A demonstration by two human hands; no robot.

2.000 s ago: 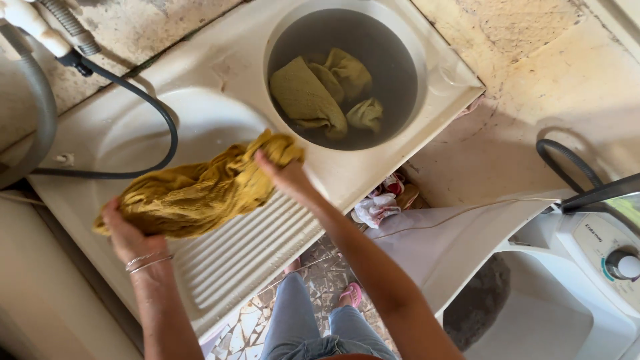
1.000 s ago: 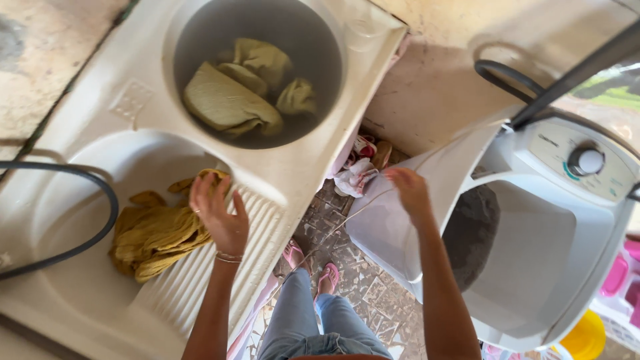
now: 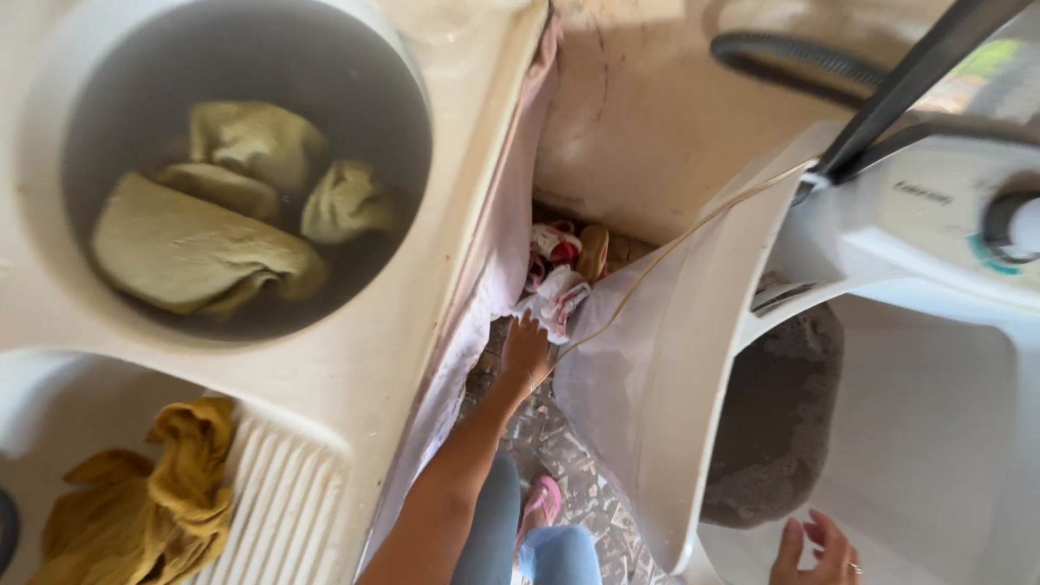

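Observation:
Down in the gap between sink and washing machine, my left hand [image 3: 526, 349] reaches at the white and pink cloth or bag [image 3: 561, 296]; whether it grips it cannot be told. My right hand [image 3: 819, 552] is at the lower edge of the washing machine tub [image 3: 918, 422], fingers apart and holding nothing visible. Dark, murky water [image 3: 772, 422] shows in the machine's opening. A mustard-yellow cloth [image 3: 154, 504] lies crumpled in the sink basin, against the ribbed washboard [image 3: 276, 504]. Pale yellow-green cloths [image 3: 203, 236] soak in cloudy water in the round basin [image 3: 406, 106].
A thin cord [image 3: 650, 268] crosses the gap beside the machine's pale side panel [image 3: 666, 366]. A pink cloth [image 3: 504, 227] hangs along the sink's edge. Shoes [image 3: 593, 250] lie by the wall. A grey hose [image 3: 796, 61] curves behind a dark bar [image 3: 910, 89].
The mustard cloth, held in both hands two seconds ago, was let go into the basin. My left hand has moved from the sink down into the gap. The view has shifted right and closer.

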